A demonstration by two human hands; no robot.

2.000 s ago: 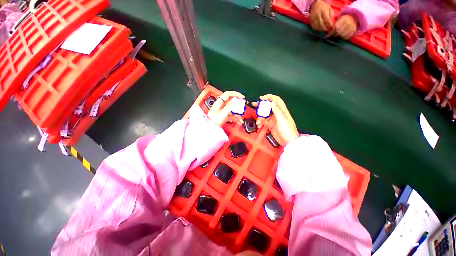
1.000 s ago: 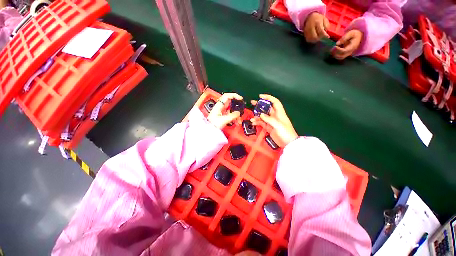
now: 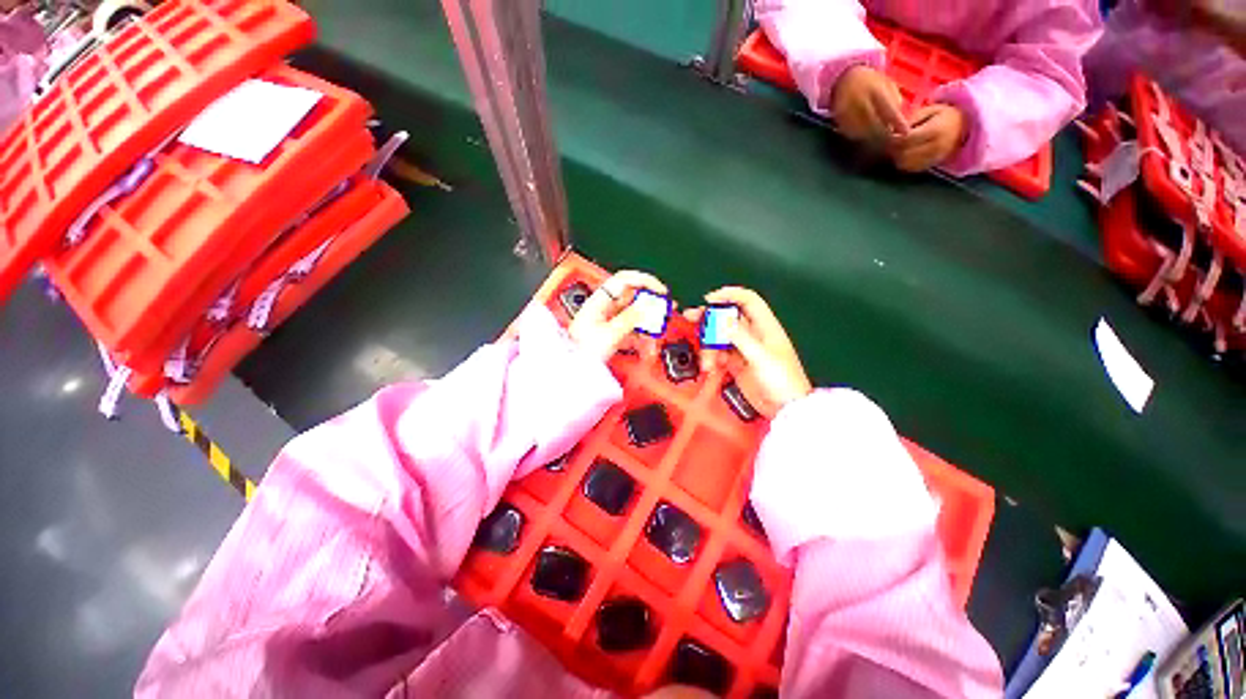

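Observation:
My left hand (image 3: pixel 612 317) holds a watch body (image 3: pixel 652 313) with a white lit screen and blue edge. My right hand (image 3: pixel 760 341) holds a second watch body (image 3: pixel 719 325), its screen part white, part light blue. Both are side by side above the far end of the orange-red compartment tray (image 3: pixel 957 500). Dark watch bodies (image 3: pixel 610 486) lie in many pockets below; one near my hands (image 3: pixel 679 359) lies back-up with a round centre. My sleeves cover parts of the tray.
Stacked orange-red trays (image 3: pixel 150 260) with a white paper sheet (image 3: pixel 252 119) are at left. A metal post (image 3: pixel 508 123) stands beyond my tray. Across the green bench (image 3: pixel 820 260), another person's hands (image 3: pixel 902 120) are over a tray. A clipboard (image 3: pixel 1114 615), calculator (image 3: pixel 1209 662) and paper slip (image 3: pixel 1123 365) are at right.
The two held screens were white, then dark with small markings, and are now lit again, the right one partly light blue. The other person's hands have come together. The view has shifted slightly.

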